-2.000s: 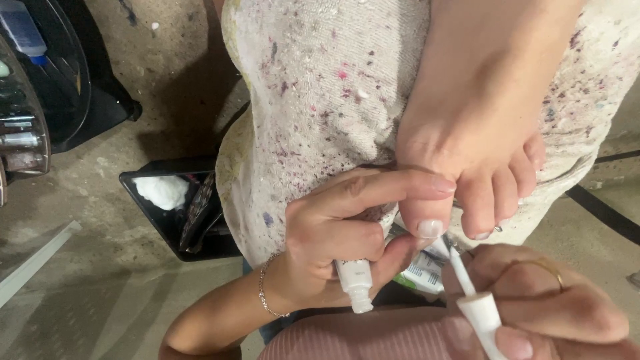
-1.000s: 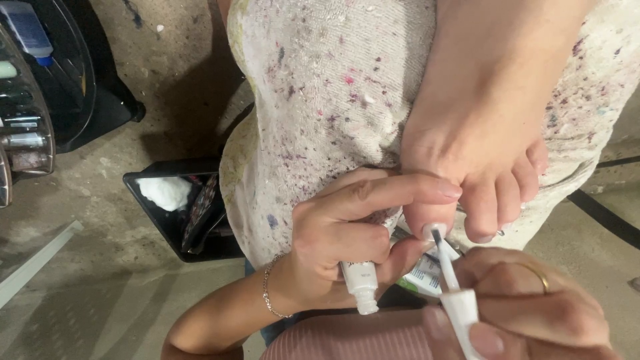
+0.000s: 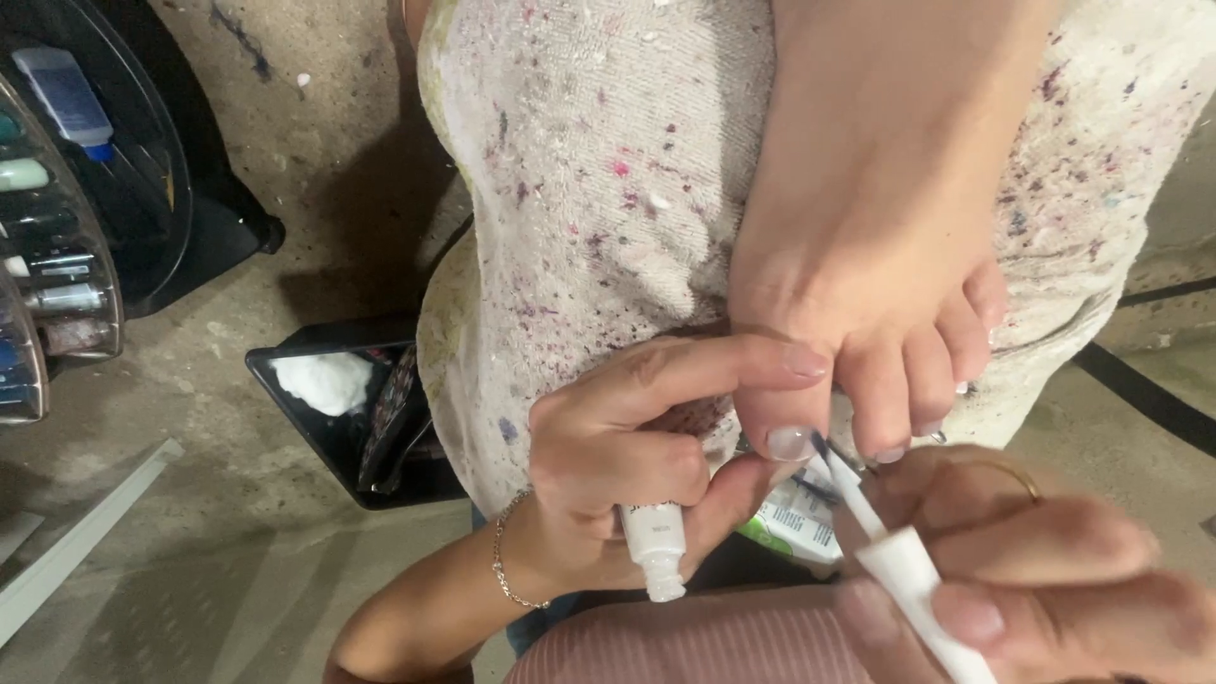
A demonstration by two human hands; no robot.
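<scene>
A person's bare foot rests on a paint-speckled white towel. My left hand holds a small white nail polish bottle, its uncapped neck pointing down the view; the index finger lies across the big toe and the thumb is beneath its tip. My right hand grips the white cap of a nail polish brush. The dark bristles touch the side edge of the big toenail, which looks glossy and pale. Part of the bottle is hidden in my left fingers.
At the left, a black tray holds a blue-capped bottle beside a rack of polish bottles. A black bin contains white cotton. A green and white package lies below the toes, partly hidden.
The brush tip has moved from the middle of the big toenail to its right edge since a second ago. My left hand keeps its hold on the bottle and its place at the toe.
</scene>
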